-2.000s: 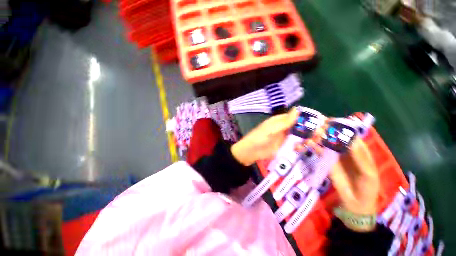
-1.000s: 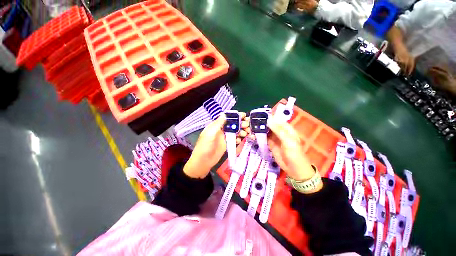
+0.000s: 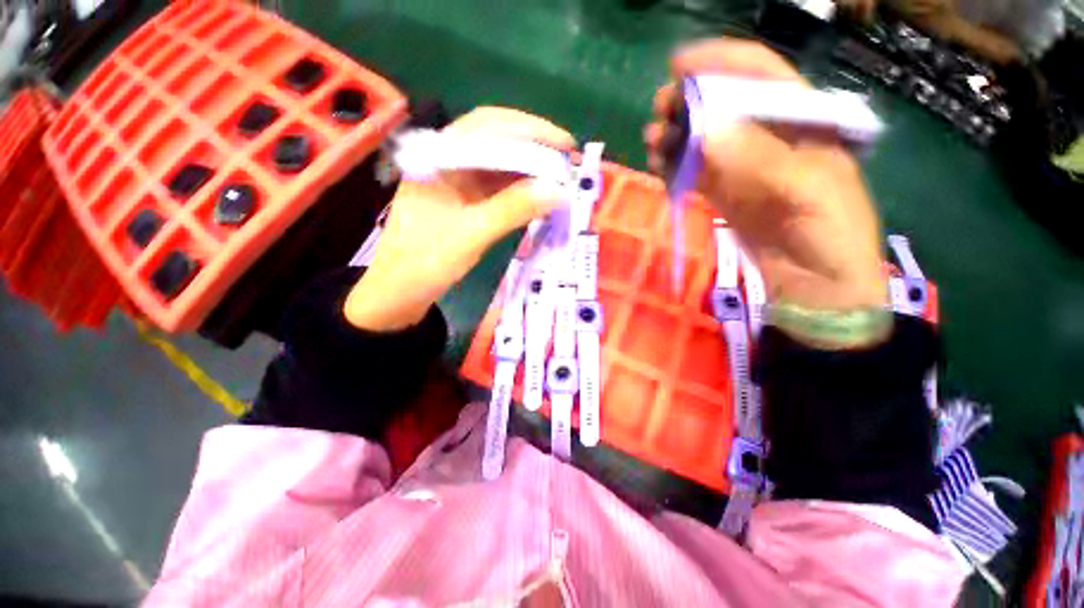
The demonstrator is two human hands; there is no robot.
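My left hand [image 3: 458, 220] is raised over the left end of the work tray and holds a blurred smartwatch with a pale lilac strap [image 3: 476, 154]. My right hand [image 3: 773, 178] is raised higher over the right part of the tray and holds another smartwatch [image 3: 773, 105], its strap sticking out to the right and its dark case side-on at the fingers. Neither held screen can be read. The orange-red work tray [image 3: 636, 327] has several lilac watches face down on its left part [image 3: 562, 374] and a column of watches [image 3: 732, 303] farther right, partly hidden by my right arm.
An orange-red tray with black squares in pockets [image 3: 226, 154] stands at upper left on a black base. Stacked trays [image 3: 42, 226] are at far left. A bundle of lilac straps [image 3: 975, 499] lies at lower right. Black parts [image 3: 927, 89] and a person's arm are at upper right.
My hands have moved apart and up; the two watches, held side by side with screens up before, are now tilted and separate. The camera view has shifted, and more tray pockets show between the watches.
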